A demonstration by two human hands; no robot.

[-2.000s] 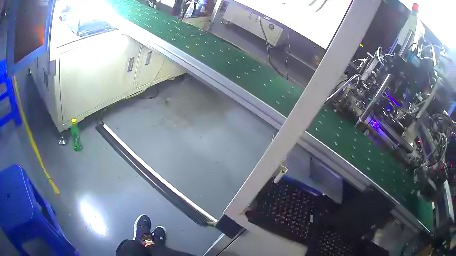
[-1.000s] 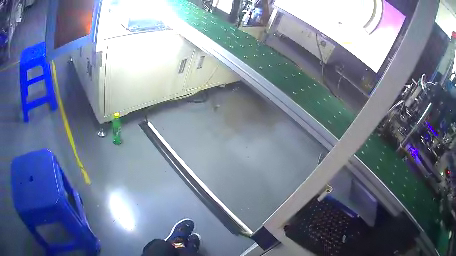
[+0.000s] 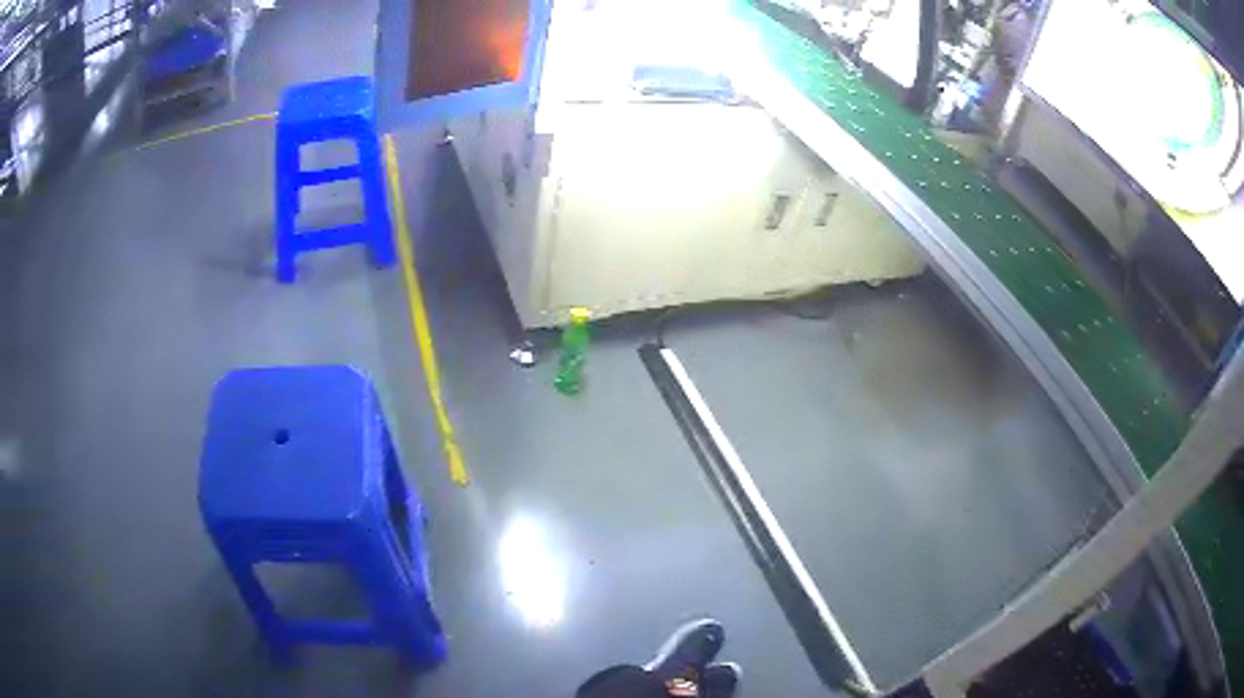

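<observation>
Neither my left hand nor my right hand is in the picture. Nearest in front of me, a blue plastic stool (image 3: 293,457) with a hole in its square top stands upright at the lower left. My shoes (image 3: 693,652) show at the bottom edge. A long white and black bar (image 3: 750,502) lies on the floor to the right of them. A green bottle (image 3: 572,355) with a yellow cap stands by the foot of a cream cabinet (image 3: 669,218).
A green conveyor belt (image 3: 975,205) with metal rails runs down the right side. A pale frame post (image 3: 1091,580) crosses the lower right corner. A second blue stool (image 3: 328,171) stands beside a yellow floor line (image 3: 423,327). A blue-framed guard door (image 3: 464,62) and a bright screen (image 3: 1160,102) are at the top.
The view has turned left, so the stools, bottle, cabinet and bar sit further right in the picture. The mechanism at the right has left the view. Nothing is seen to be handled.
</observation>
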